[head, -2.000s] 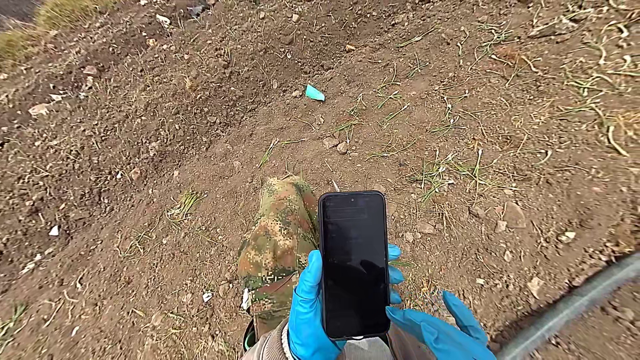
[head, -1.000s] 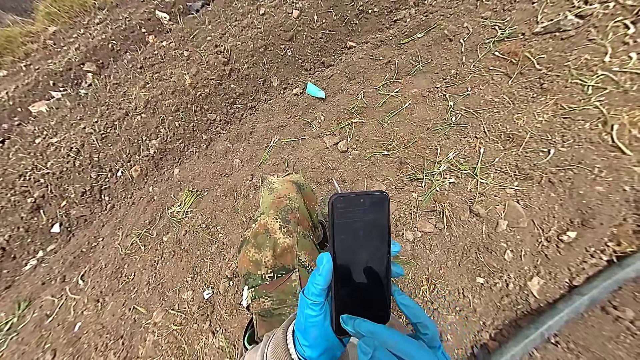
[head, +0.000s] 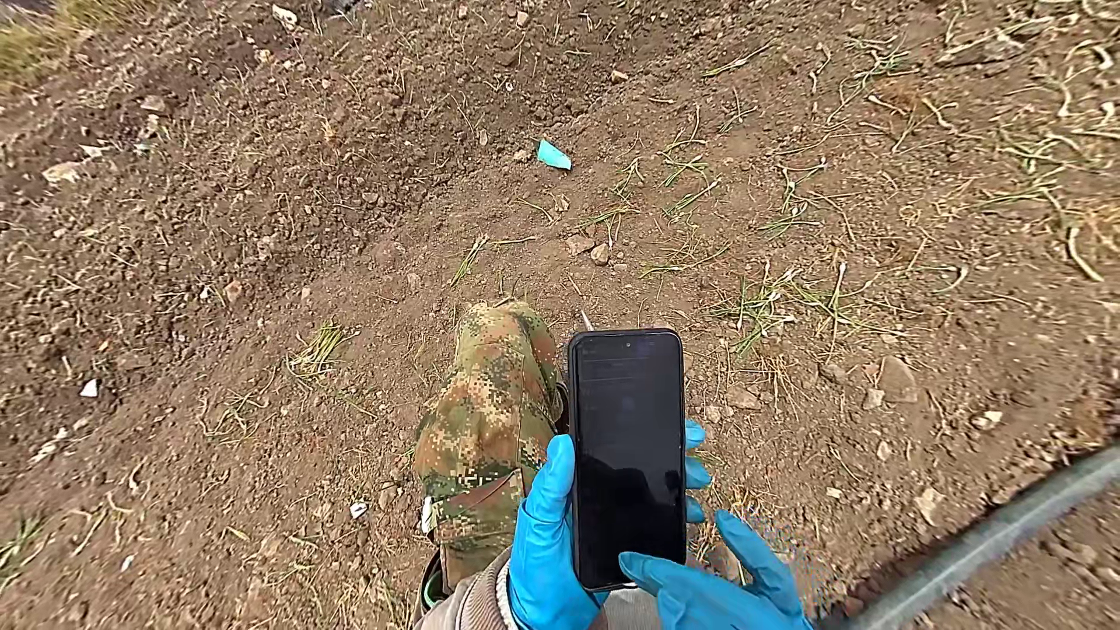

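Observation:
A black smartphone (head: 627, 455) with a dark screen stands upright in the lower middle of the head view. My left hand (head: 551, 534), in a blue glove, grips it from the left and behind, its fingertips wrapping round the right edge. My right hand (head: 726, 577), also blue-gloved, is at the phone's lower right with one fingertip at the bottom of the screen; the other fingers are spread. To the left of the phone is a knee in camouflage trousers (head: 486, 411).
Brown soil with stones (head: 897, 379) and scattered green plant stalks (head: 761, 306) surrounds me. A turquoise scrap (head: 554, 155) lies ahead. A grey hose or pipe (head: 997, 547) crosses the lower right corner. Dry grass (head: 35, 48) grows at the upper left.
My right hand came in over the bottom of the phone, then drew back a little to the lower right. My left hand has kept hold of the phone throughout.

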